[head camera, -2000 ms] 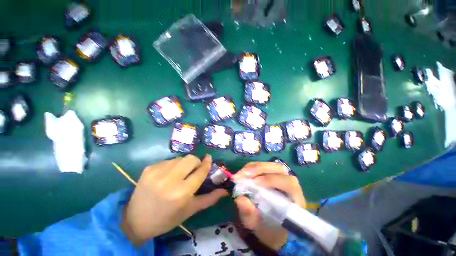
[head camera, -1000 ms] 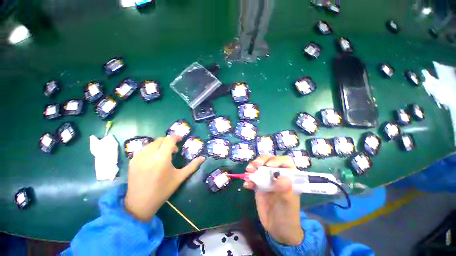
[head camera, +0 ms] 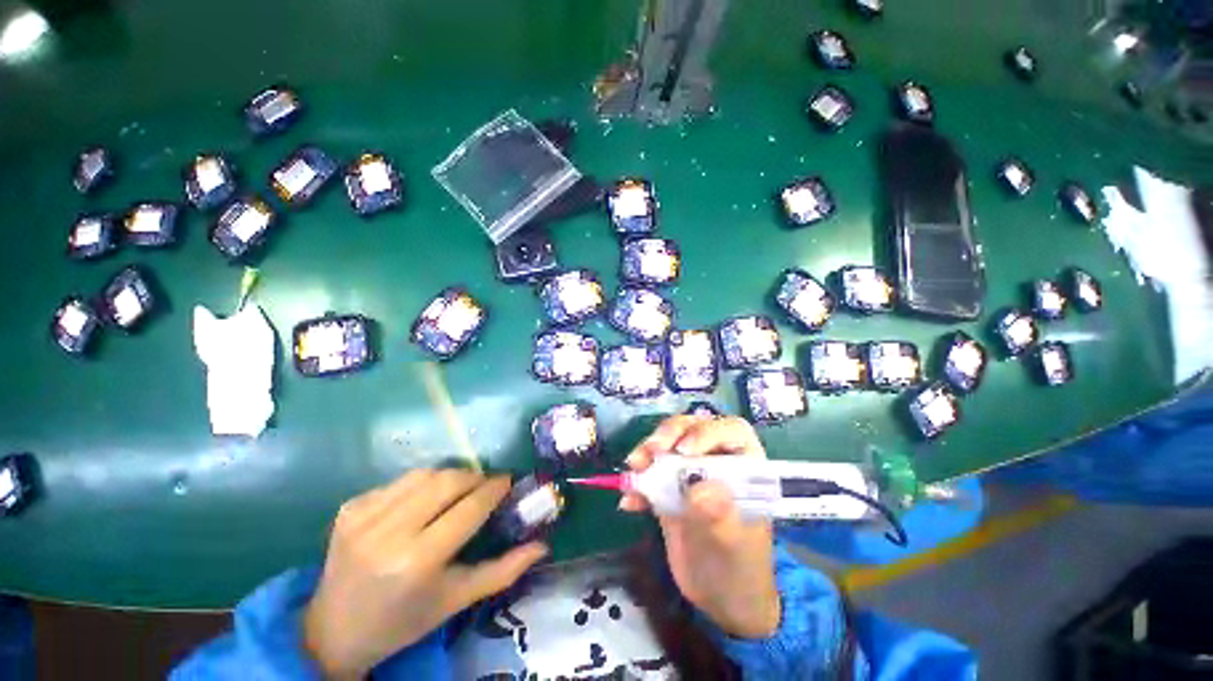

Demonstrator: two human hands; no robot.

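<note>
My left hand [head camera: 399,565] is at the lower left, with thumb and fingertips around the edges of a watch unit [head camera: 536,506], a black rounded square with a silver patch. My right hand [head camera: 718,532] holds a white glue dispensing pen [head camera: 785,487] with a black cable and a green rear end. Its pink needle points left, its tip just right of the held unit; contact cannot be told. Another watch unit [head camera: 565,430] lies just above the held one. A thin tan stick [head camera: 452,415], blurred, lies above my left fingers.
Many units lie across the green bench [head camera: 399,426]. A white wipe [head camera: 237,373] with a yellow-green piece is at left. Beyond the units are a clear bag [head camera: 506,173], a dark lens-like module [head camera: 527,254] and a metal post [head camera: 676,60]. A black tray [head camera: 931,226] and white sheets [head camera: 1171,266] are at right.
My left hand has moved down from the row, and a unit from the row's left end is now at its fingertips. The stick has shifted up the bench. My right hand still holds the pen.
</note>
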